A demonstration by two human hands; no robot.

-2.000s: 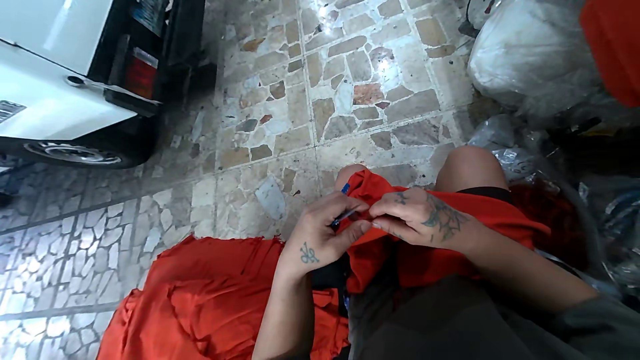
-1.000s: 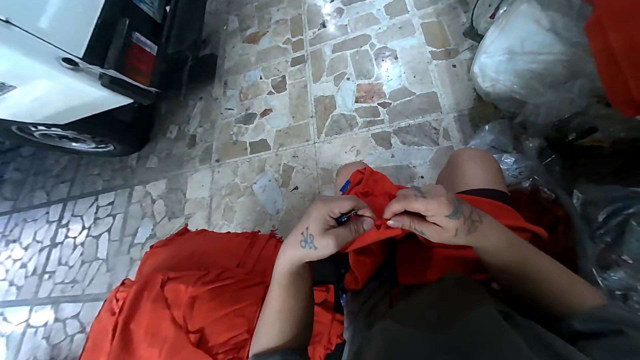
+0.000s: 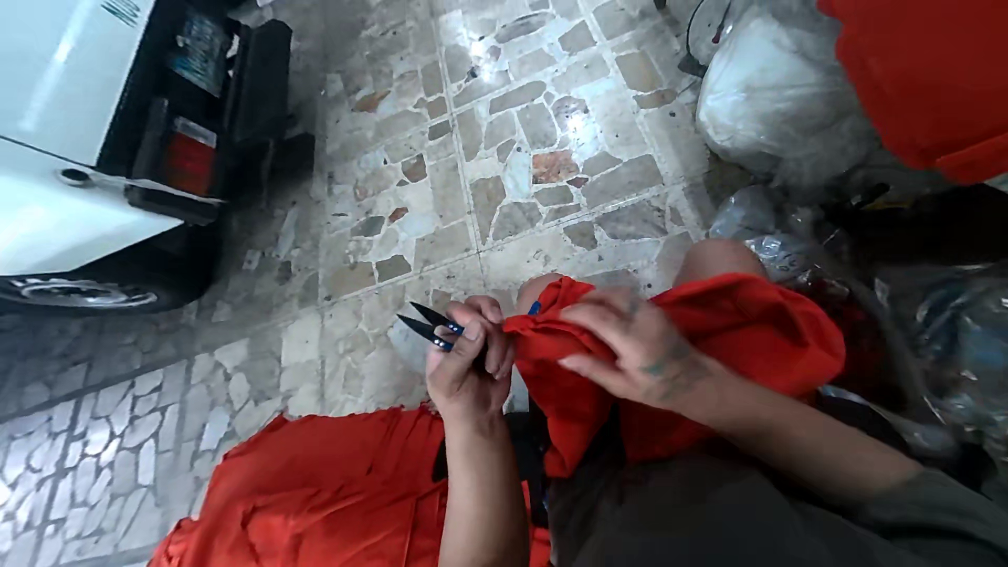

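Note:
Thread snips (image 3: 431,327) with dark, parted blades and blue parts near the pivot are in my left hand (image 3: 470,358), their tips pointing up and left. The fingers of that hand also meet the edge of a red cloth piece (image 3: 740,331) lying over my lap. My right hand (image 3: 642,354) is on the same cloth, with a fold of it between thumb and fingers. A small blue thing (image 3: 535,308) shows at the cloth's upper edge. More red cloth (image 3: 315,480) is heaped at my left side.
A white vehicle (image 3: 63,189) with a red tail light stands at the upper left on the stone-patterned floor (image 3: 512,197). To the right are a white plastic bag (image 3: 764,102), clear plastic wrapping (image 3: 969,362) and another red cloth (image 3: 937,79).
My left hand has turned, so the snips' blades now point outward, away from the cloth. My right hand has shifted and lies flatter over the red cloth.

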